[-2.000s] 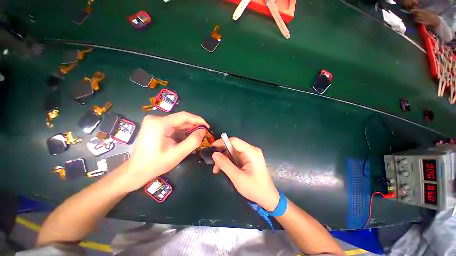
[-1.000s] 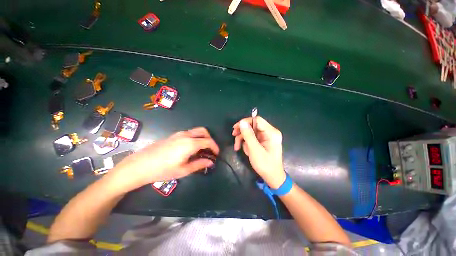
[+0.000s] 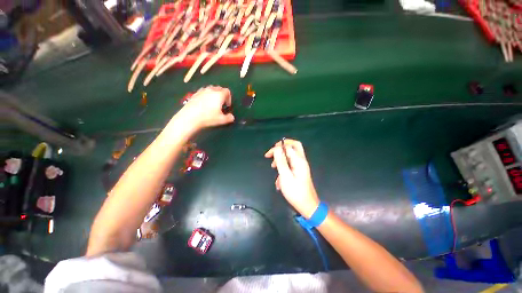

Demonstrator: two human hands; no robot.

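My left hand (image 3: 207, 110) is stretched to the far side of the bench, closed around a small dark thing that shows at its fingertips, likely a watch body. My right hand (image 3: 293, 171) is raised over the middle of the bench and holds a thin pen-like tool (image 3: 284, 146). A test lead (image 3: 239, 206) lies on the bench between my arms. A red-rimmed watch housing (image 3: 200, 240) lies near the front edge. Another housing (image 3: 197, 159) lies beside my left forearm, with an orange flex cable next to it. A display screen module (image 3: 249, 98) lies right of my left hand.
An orange-red tray (image 3: 217, 59) with pale-strapped watches stands at the far side, another tray (image 3: 486, 23) at far right. A watch body (image 3: 364, 96) lies beyond the seam. The power supply (image 3: 489, 163) and blue mat (image 3: 426, 212) are at right, a black holder (image 3: 34, 186) at left.
My left hand has moved from the near middle to the far side, leaving the test lead on the bench. The view has shifted, showing more of the far tray and the black holder.
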